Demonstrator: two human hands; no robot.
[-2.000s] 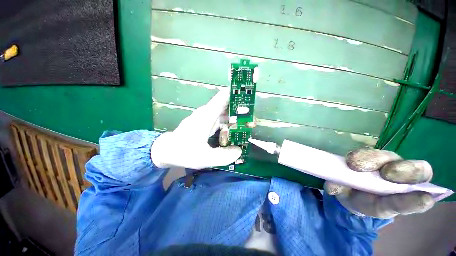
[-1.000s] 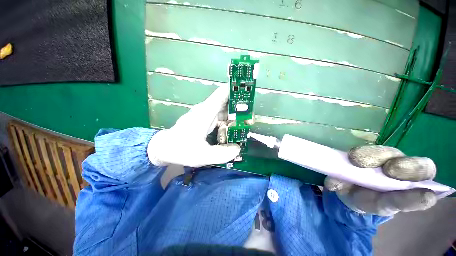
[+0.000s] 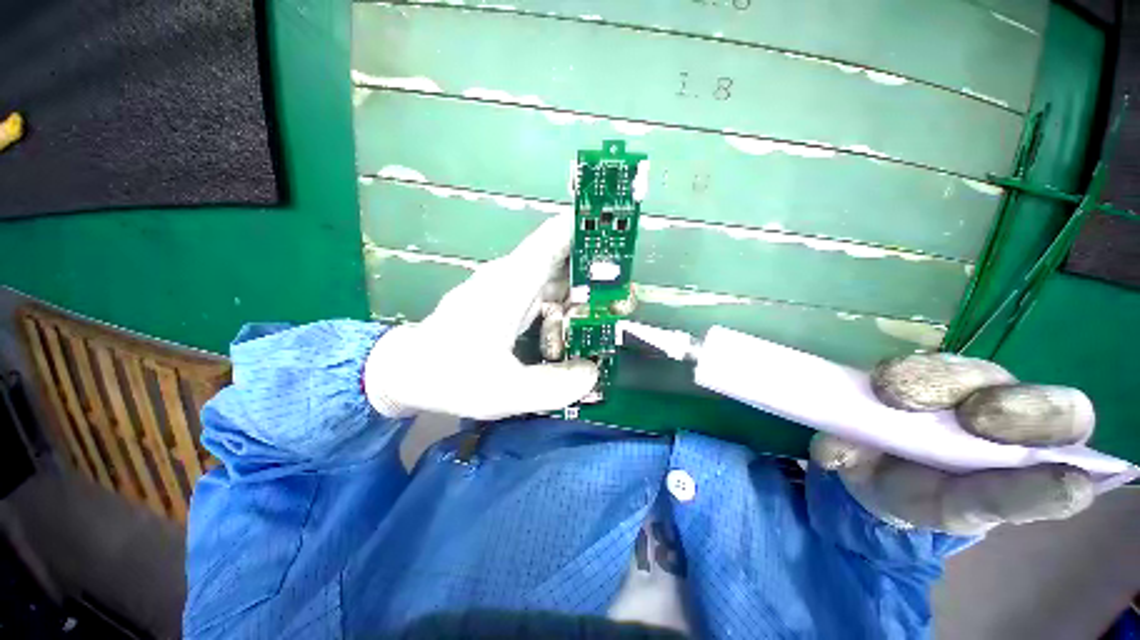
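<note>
My left hand [image 3: 481, 331], in a white glove, holds a narrow green circuit board [image 3: 608, 231] upright in view above the grooved plate. The board carries small dark parts and white parts or dabs. My right hand [image 3: 969, 431], in a white glove with greyed fingertips, grips a white glue tube [image 3: 788, 381]. The tube's thin white nozzle [image 3: 663, 340] points left, its tip at the right edge of the board's lower part. My left fingers hide some of the board's lower end.
The pale green grooved plate [image 3: 500, 144] with white residue lies beyond the board. A black mat [image 3: 138, 106] with a yellow item [image 3: 11, 130] is at left. Thin green strips [image 3: 1010, 238] lie crossed at right. A wooden pallet [image 3: 119, 406] is at lower left.
The view has shifted slightly, so the plate and yellow item sit a little differently. The nozzle tip has moved slightly up and left along the board's right edge. Both hands keep their holds.
</note>
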